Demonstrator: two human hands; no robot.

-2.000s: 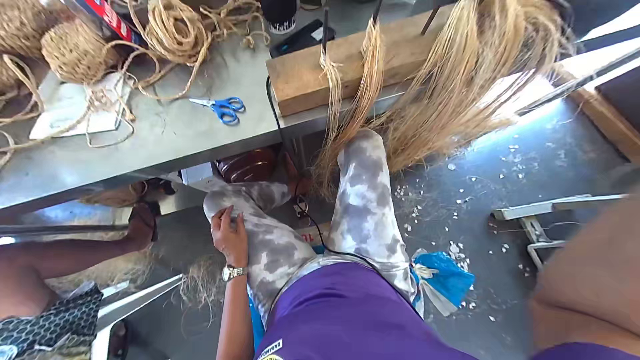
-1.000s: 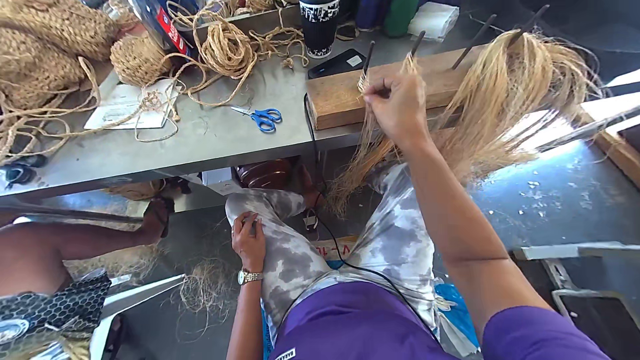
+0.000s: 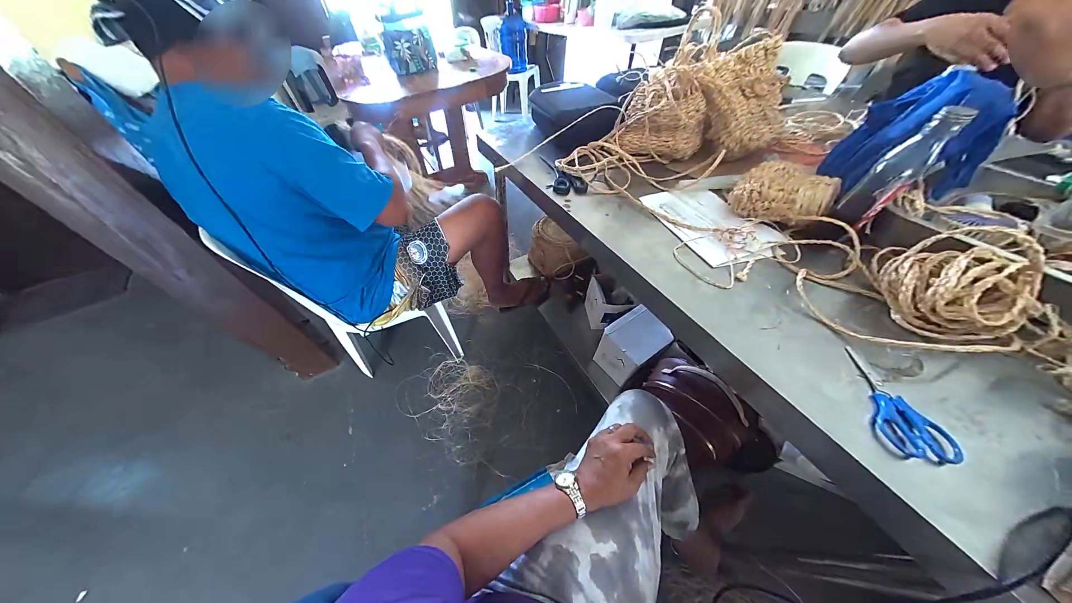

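My left hand (image 3: 615,466), with a watch on its wrist, rests on the thigh of my grey and white patterned trousers (image 3: 586,548). Its fingers are curled, and whether anything small lies in them cannot be made out. My right hand is outside the view. On the table (image 3: 770,368) to the right lie blue-handled scissors (image 3: 913,429), blades pointing away from me. Beyond them is a coil of braided fibre rope (image 3: 955,289). White papers (image 3: 712,226) lie partly under loose rope, beside a small woven fibre piece (image 3: 783,194).
A co-worker in a blue shirt (image 3: 276,184) sits on a white chair (image 3: 343,335), handling fibre. Another person's hands (image 3: 967,42) are near blue cloth (image 3: 921,126). Woven baskets (image 3: 741,96) stand on the table. Loose fibre (image 3: 461,394) litters the floor; a white box (image 3: 632,342) sits under the table.
The view has swung far to the left. My right hand, at the fibre strands on the wooden block one second ago, is out of view now. My left hand stays on my leg.
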